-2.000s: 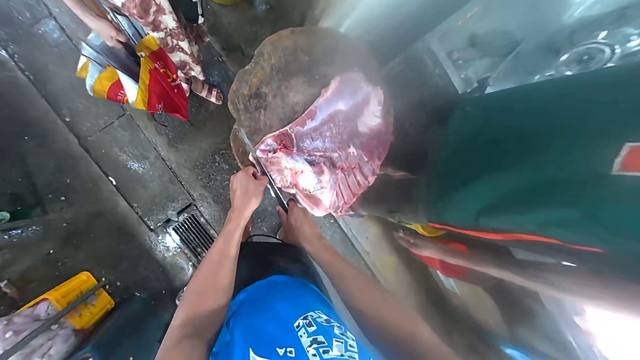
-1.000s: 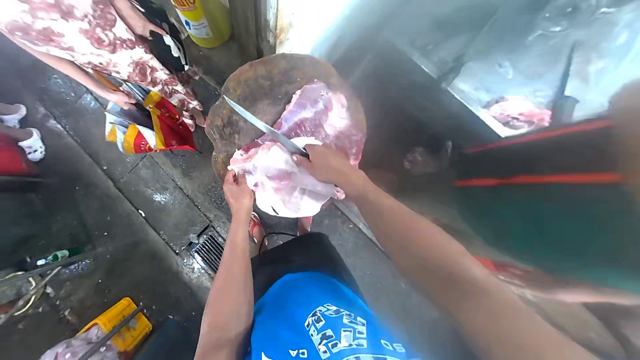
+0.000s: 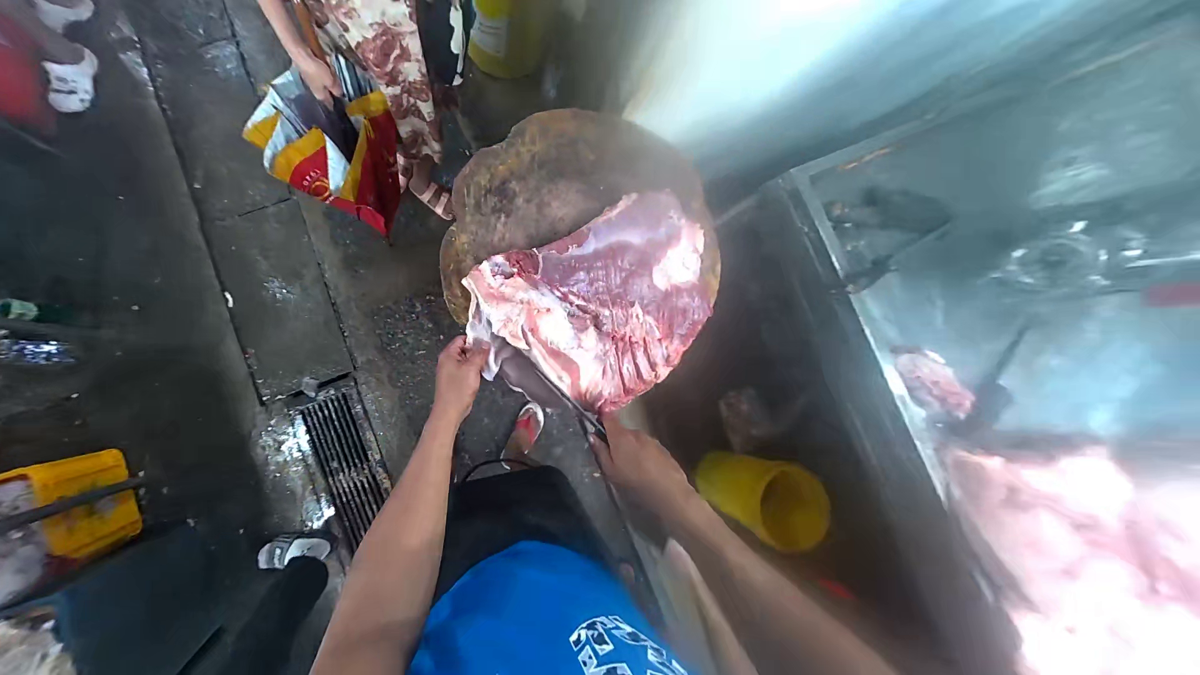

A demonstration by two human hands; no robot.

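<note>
A large slab of raw meat (image 3: 609,291) lies on a round wooden chopping block (image 3: 553,178), its pale, fatty edge toward me. My left hand (image 3: 459,375) pinches a whitish flap of skin or fat at the slab's near left corner. In my right hand (image 3: 633,459) is the handle of a knife (image 3: 572,398); its blade runs up and left along the near edge of the meat, partly hidden by the meat and the flap.
A person with a red and yellow bag (image 3: 347,169) stands beyond the block at left. Right of me are a yellow bucket (image 3: 764,502) and a metal counter (image 3: 891,375) bearing meat. A floor grate (image 3: 342,459) and a yellow crate (image 3: 89,506) are at left.
A second ago the knife lay across the block, pointing up and left above a folded pale part of the meat. Now the slab is spread out and the knife is at its near edge.
</note>
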